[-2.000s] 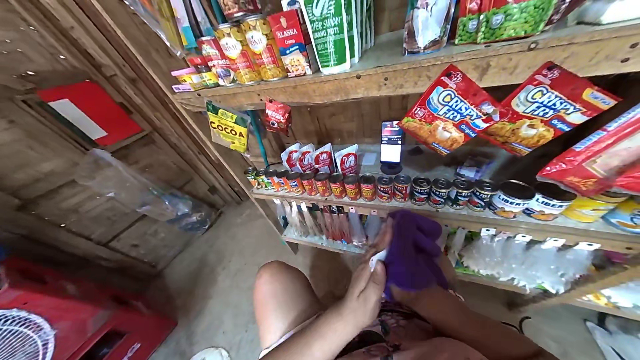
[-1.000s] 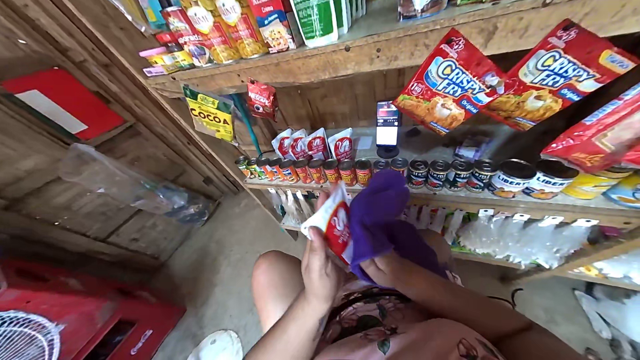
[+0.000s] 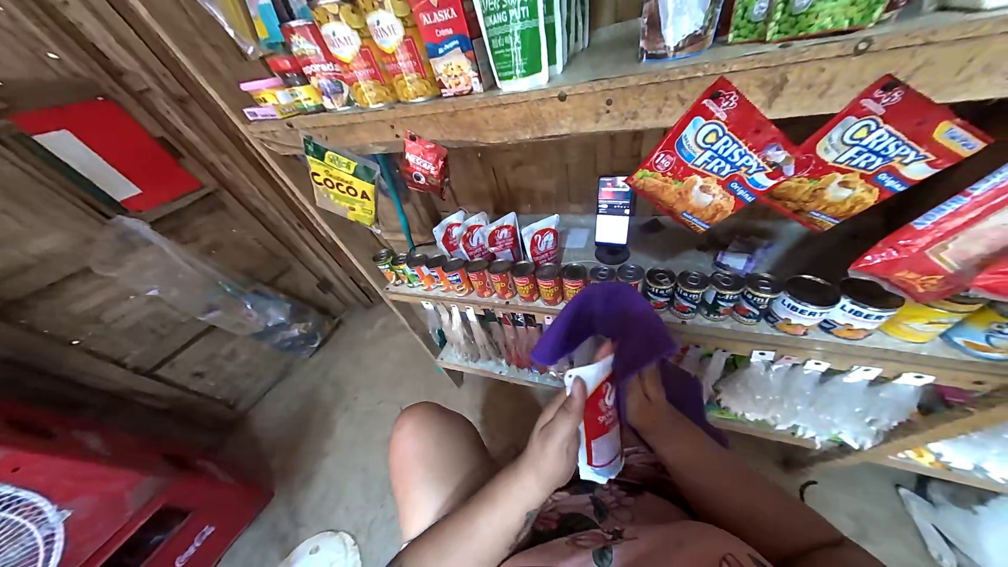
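My left hand [image 3: 561, 437] grips a red and white pouch [image 3: 602, 425] by its left edge, above my lap. A purple cloth [image 3: 622, 323] is in my right hand [image 3: 644, 398], draped over the fingers and hanging down beside the wrist. The cloth lies against the pouch's upper right side. Beyond my hands, a row of cans [image 3: 524, 282] lines the shelf. Behind the cans at the left stand several similar red and white pouches [image 3: 502, 236]. A lit phone [image 3: 613, 216] stands upright on the same shelf.
Red breading mix packs [image 3: 709, 157] hang from the upper shelf board [image 3: 567, 110]. A cocoa pack [image 3: 341, 183] hangs farther left. Below the cans hang clear plastic packets [image 3: 819, 402]. Red crates [image 3: 110, 488] and a white fan guard [image 3: 30, 524] are at lower left.
The pouch, mostly hidden two seconds ago, came into sight and has turned more upright in my left hand. The purple cloth has moved over its top right. The view has shifted slightly.
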